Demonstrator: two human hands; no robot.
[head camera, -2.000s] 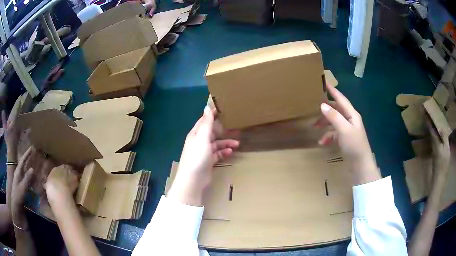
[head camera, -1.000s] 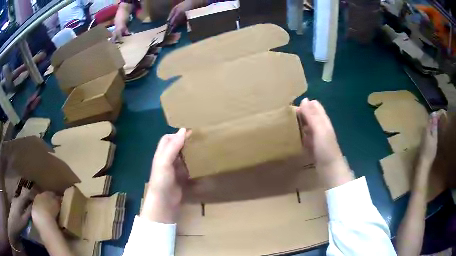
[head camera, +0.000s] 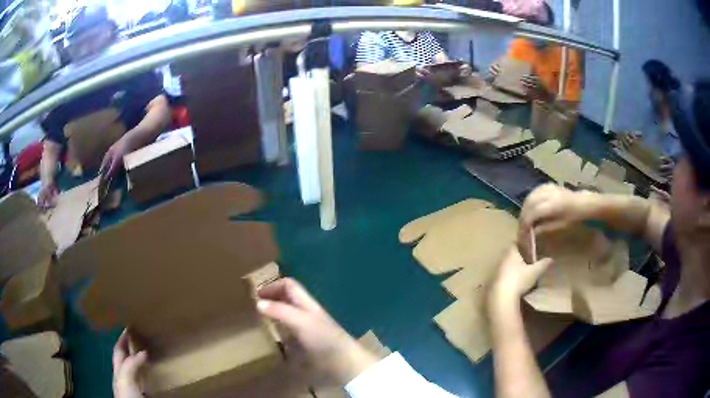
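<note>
A brown cardboard mailer box (head camera: 214, 359), partly folded, is in front of me at the lower left. Its large lid panel (head camera: 183, 260) stands up behind the tray, with rounded ends. My left hand (head camera: 130, 367) grips the tray's left end and is cut off by the bottom edge. My right hand (head camera: 300, 319) holds the right end, fingers at a small side flap (head camera: 265, 278) that stands up there. The tray's lower part is cut off, and the blanks under it show only in part.
On the right, a worker in a dark purple top (head camera: 662, 350) folds a box over blanks (head camera: 471, 233). White upright posts (head camera: 311, 140) stand mid-table below a metal rail (head camera: 374, 17). Other workers, closed boxes (head camera: 385, 105) and blanks are across the table. An open box (head camera: 35, 291) is far left.
The view has swung to the right and up. The box, first seen from its underside, was turned with its lid raised, and now sits lower left in view. Both hands still hold its ends.
</note>
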